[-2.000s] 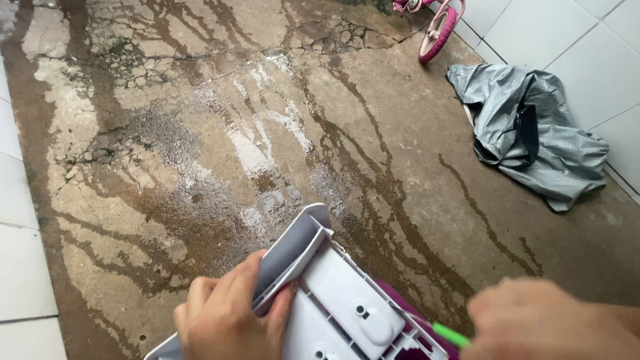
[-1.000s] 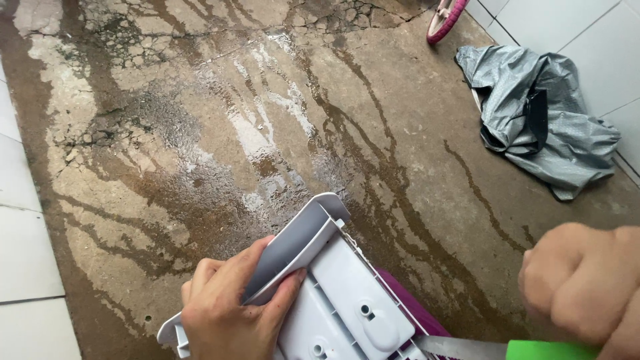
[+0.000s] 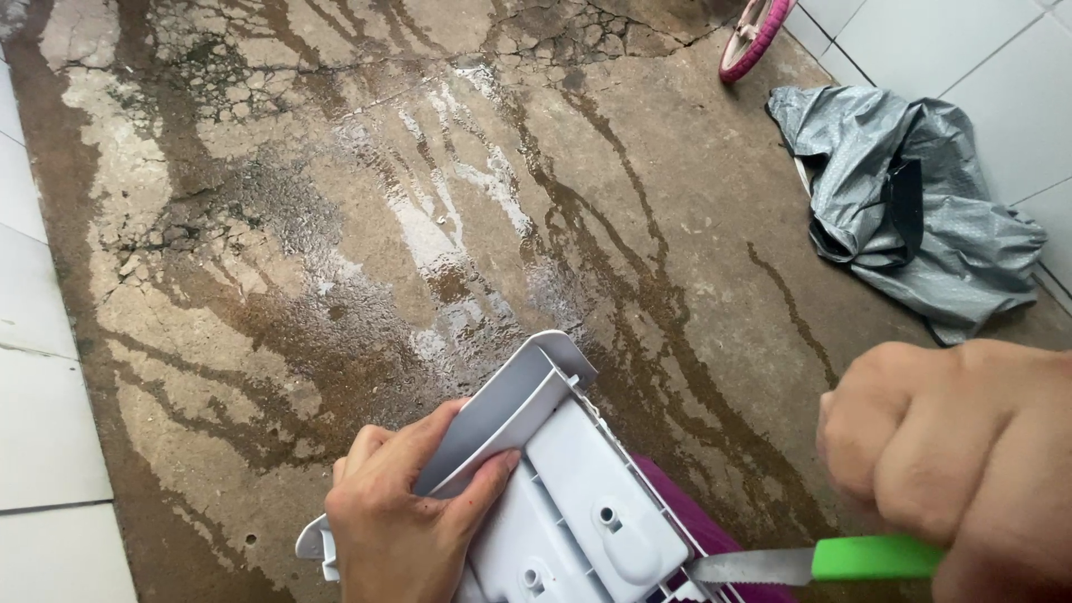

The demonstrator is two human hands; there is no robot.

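Note:
My left hand (image 3: 410, 502) grips the raised grey-white rim of a white plastic part (image 3: 607, 502), thumb inside and fingers over the outer side. The part has moulded ribs and round screw posts, and its lower end runs out of view. At the lower right my right hand (image 3: 946, 452) is closed in a fist on the green handle of a serrated knife (image 3: 754, 567). The blade points left and its tip meets the ribbed right edge of the plastic part. Purple cloth (image 3: 695, 511) shows behind that edge.
Wet, cracked concrete floor (image 3: 712, 193) spreads below. A crumpled silver-grey plastic cover (image 3: 963, 201) lies at the right by a white tiled wall (image 3: 938, 42). A wheel with a pink tyre (image 3: 758, 42) stands at the top. White tiles (image 3: 50, 402) line the left side.
The green handle and more of the blade have come into clearer view beside the part. My right hand has moved up from its place two seconds ago. My left hand keeps its hold.

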